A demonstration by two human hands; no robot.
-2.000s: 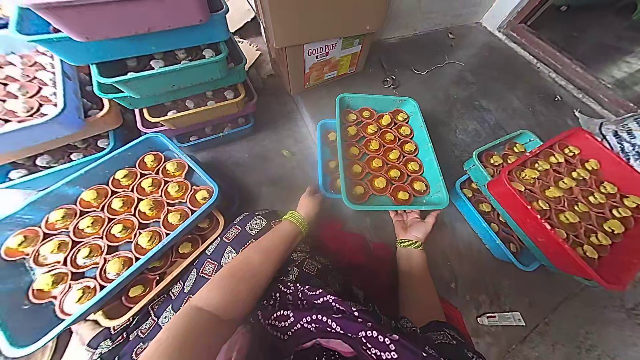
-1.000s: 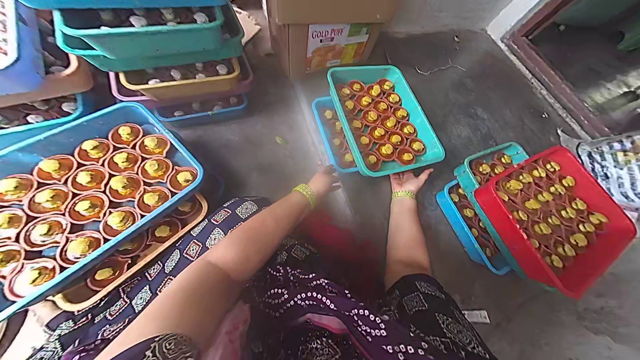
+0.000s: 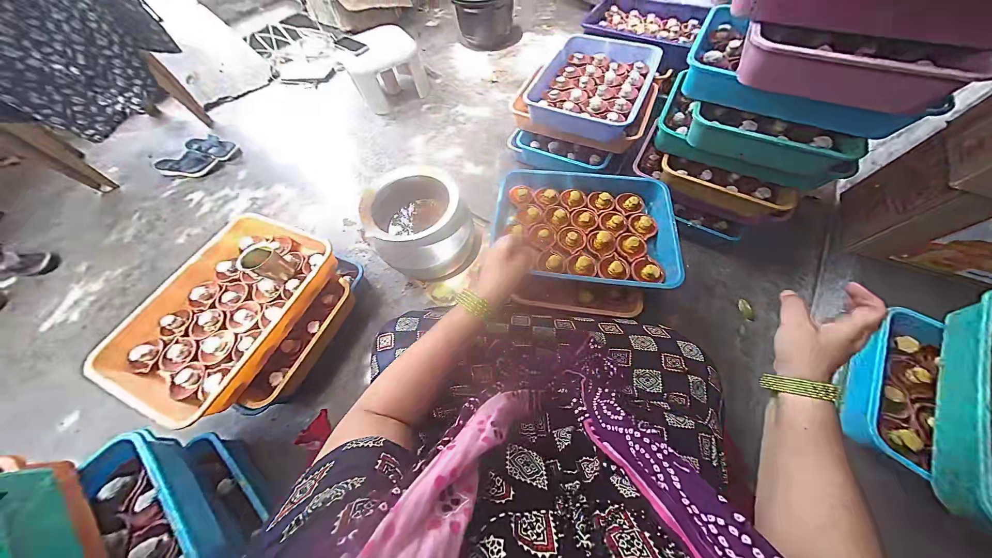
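Observation:
My left hand (image 3: 505,267) is at the left edge of a blue plastic tray (image 3: 673,232) in front of my lap; blur hides whether its fingers grip anything. Rows of small clay cups with yellow tops (image 3: 601,242) fill that tray, which rests on an orange tray (image 3: 577,301). My right hand (image 3: 828,329) is raised with its fingers apart and nothing in it. It is beside a light blue tray (image 3: 856,395) of similar cups, with a teal tray (image 3: 961,418) partly over that one. A round metal pot (image 3: 422,232) with liquid stands just beyond my left hand.
An orange tray (image 3: 147,387) of white-topped cups, with a metal tumbler (image 3: 265,261) on them, lies at left. Tall tray stacks (image 3: 775,132) stand ahead right, near a cardboard box (image 3: 891,186). A white stool (image 3: 384,66), a dark bucket (image 3: 484,22) and shoes (image 3: 198,157) are farther off.
The view has swung left. Both hands were at the teal tray of yellow-topped cups; my right hand has come off it and my left hand has moved to the blue tray.

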